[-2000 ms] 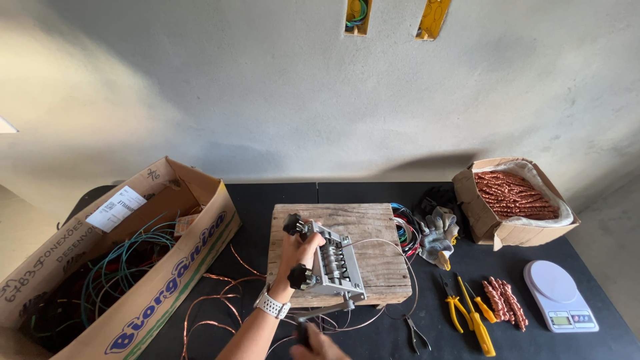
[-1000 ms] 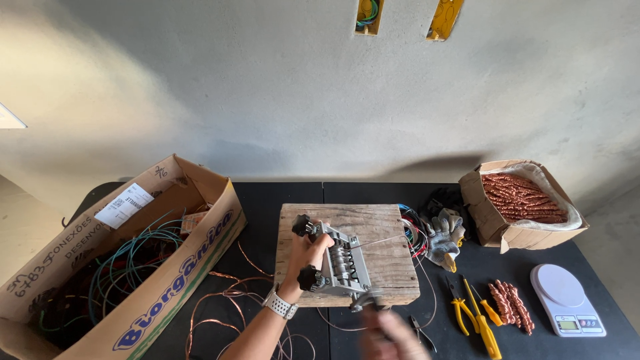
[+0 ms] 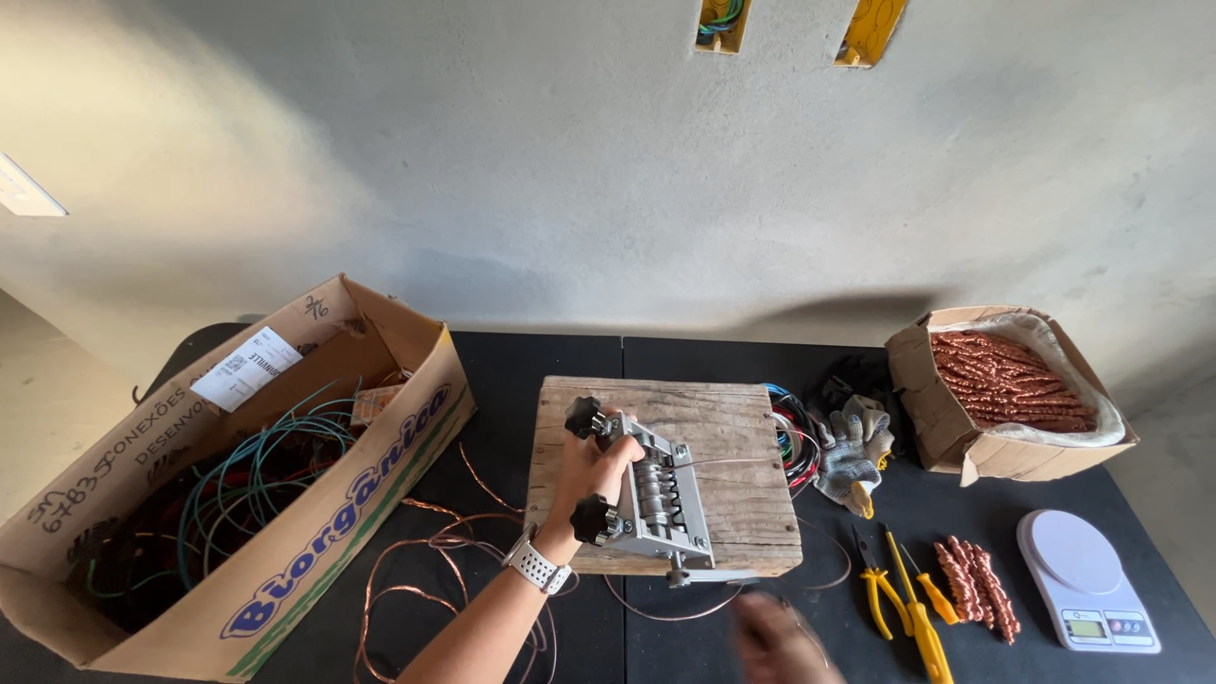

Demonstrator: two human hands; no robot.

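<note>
A metal hand-cranked wire stripper (image 3: 660, 489) with black star knobs is set on a weathered wooden board (image 3: 750, 427). My left hand (image 3: 589, 470), with a watch on the wrist, grips the stripper's frame between the two knobs. A thin wire (image 3: 727, 461) runs into the rollers from the right. My right hand (image 3: 779, 636) is blurred at the end of the crank arm (image 3: 712, 576), below the board; its grip on the handle cannot be made out. Bare copper wire (image 3: 446, 541) lies in loose loops left of the board.
At left stands a cardboard box (image 3: 380, 513) of cables. Coloured wires (image 3: 793, 437), work gloves (image 3: 850, 456), yellow-handled pliers (image 3: 883, 594), screwdrivers (image 3: 921, 627), twisted copper bundles (image 3: 978, 584) and a kitchen scale (image 3: 1083, 579) lie right. A carton (image 3: 1035, 456) of copper bundles stands behind them.
My right hand has moved around with the crank, now farther right of the stripper. My left hand stays on the frame. The wire at the right has shifted.
</note>
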